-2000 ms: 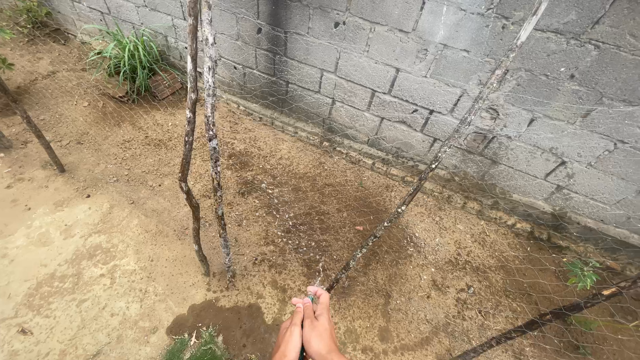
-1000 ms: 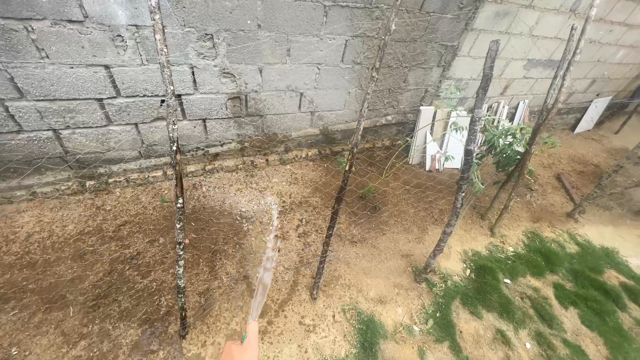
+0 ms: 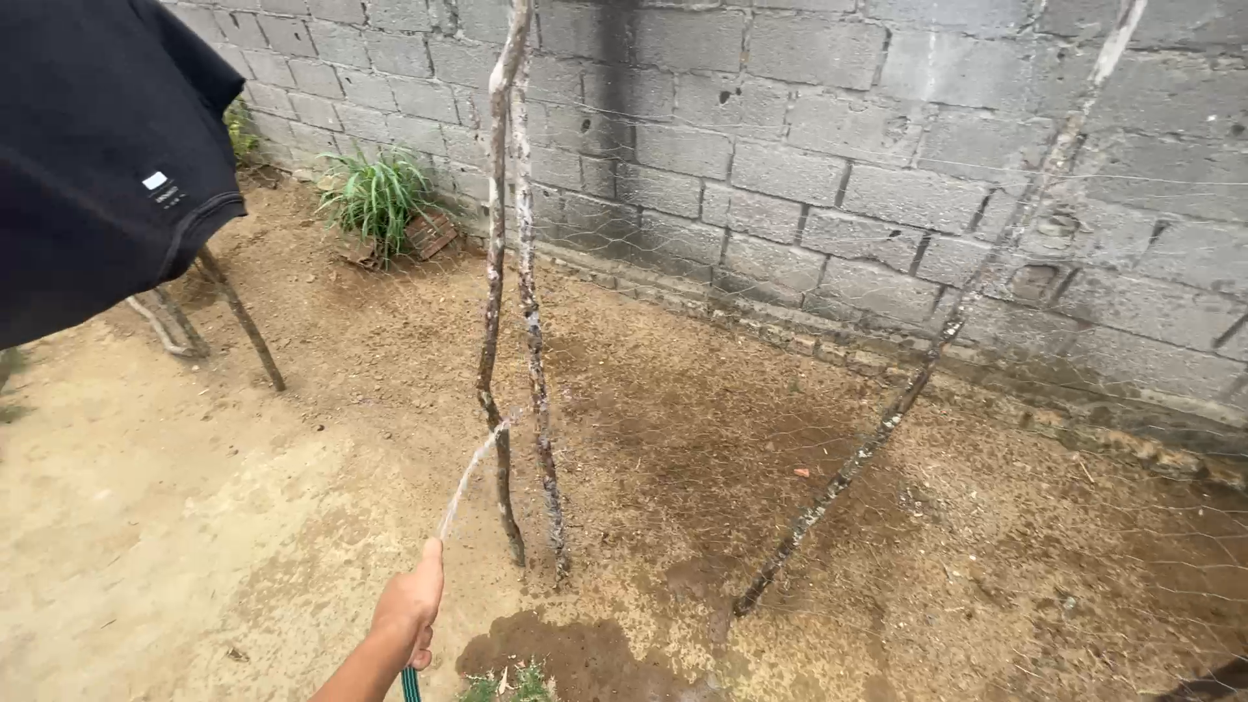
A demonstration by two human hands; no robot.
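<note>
My left hand is closed around the end of a green hose, with the thumb at the outlet. The hose shows just below the fingers and leaves the view at the bottom edge. A thin stream of water arcs up and to the right from the thumb, towards two thin wooden poles standing close together. Wet, darker soil lies behind the wire mesh, and a wet patch is on the ground right of my hand. My right hand is out of view.
A black cloth garment hangs at the upper left. A slanted wooden pole stands on the right, with thin wire mesh around the poles. Behind are a grey block wall and a grass clump. Shorter sticks stand left.
The view has swung right and then back left. Two hands were together two seconds ago; only my left hand shows now. The stream now points towards the paired poles. The black garment has come into view.
</note>
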